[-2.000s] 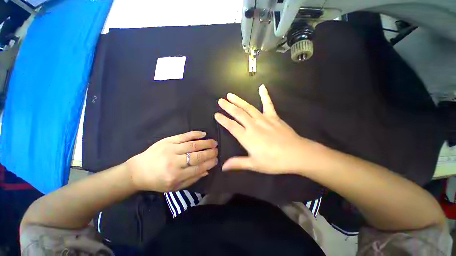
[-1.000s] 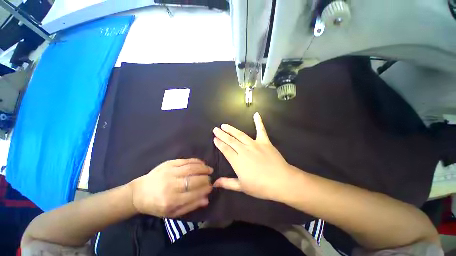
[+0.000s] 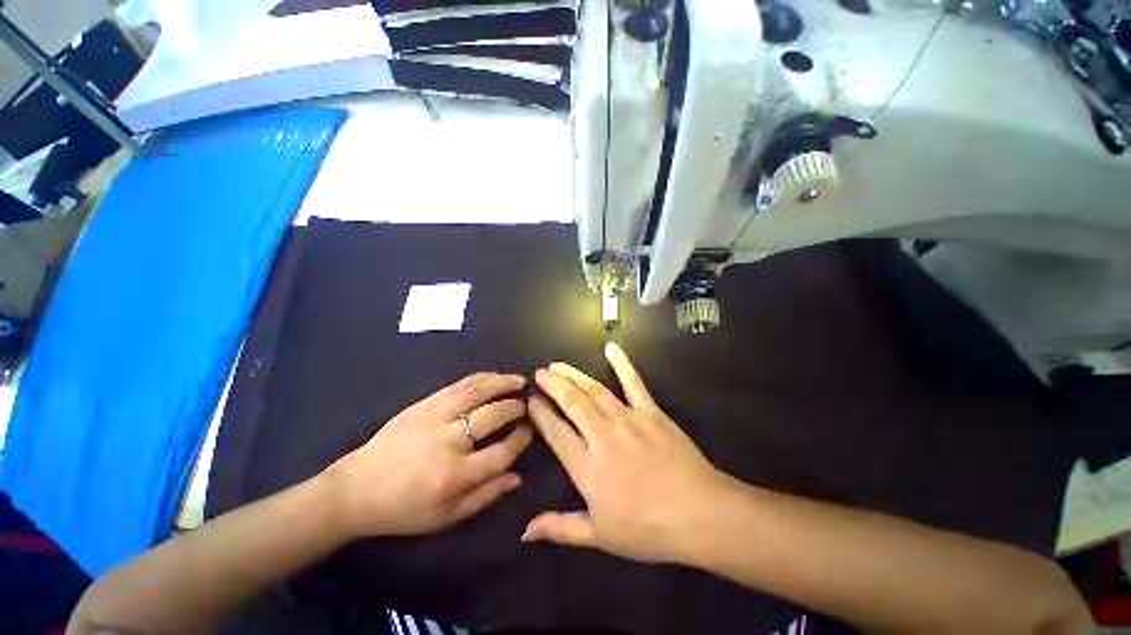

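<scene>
A dark garment panel [image 3: 347, 372] lies spread under the machine head. My left hand [image 3: 434, 453], with a ring, rests on it left of centre, its fingertips near a faint seam line and almost meeting my right fingertips. My right hand [image 3: 626, 465] lies on the panel with fingers spread, its index fingertip just below the presser foot and needle [image 3: 609, 306]. Whether the left fingertips pinch any cloth is hard to tell. A white paper label [image 3: 435, 308] lies on the panel, up and left of my hands.
A blue sheet [image 3: 137, 335] lies left of the panel. The off-white sewing machine [image 3: 918, 161] fills the upper right, with a ribbed tension dial [image 3: 697, 313] right of the needle. Dark strips [image 3: 484, 56] lie on the white surface behind.
The view has shifted, showing more of the machine. My left hand has moved up along the seam line towards my right fingertips. My right hand stays flat, its index fingertip near the needle.
</scene>
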